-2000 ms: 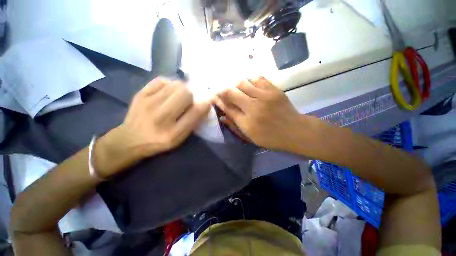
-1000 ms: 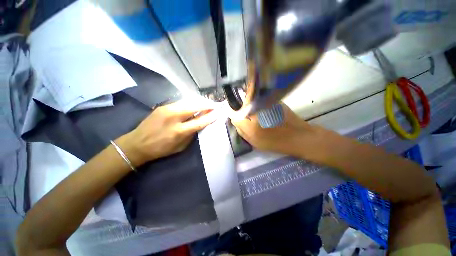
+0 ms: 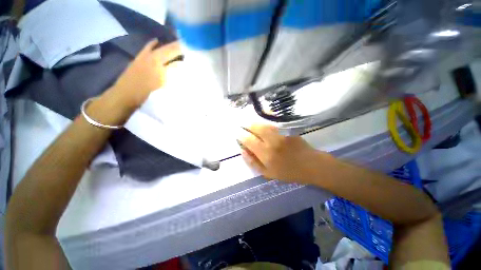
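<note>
A dark grey garment panel lies left of the machine, partly covered by pale cloth. White pocketing spreads toward the needle area, washed out by the lamp. The sewing machine head, white with a blue stripe, fills the top centre. My left hand is on the cloth's upper left part, fingers bent; whether it grips the cloth is unclear. My right hand is just below the presser area, thumb and fingers curled near each other; glare hides whether they hold anything.
Scissors with yellow and red handles lie at the right. A grey ruler strip runs along the table's front edge. A blue crate with pale cloth pieces beside it is below right. Pale cut pieces lie at upper left.
My left hand has moved up and left. The dark panel has shifted up and left, and the white strip no longer hangs over the table's front edge. My right hand sits slightly lower.
</note>
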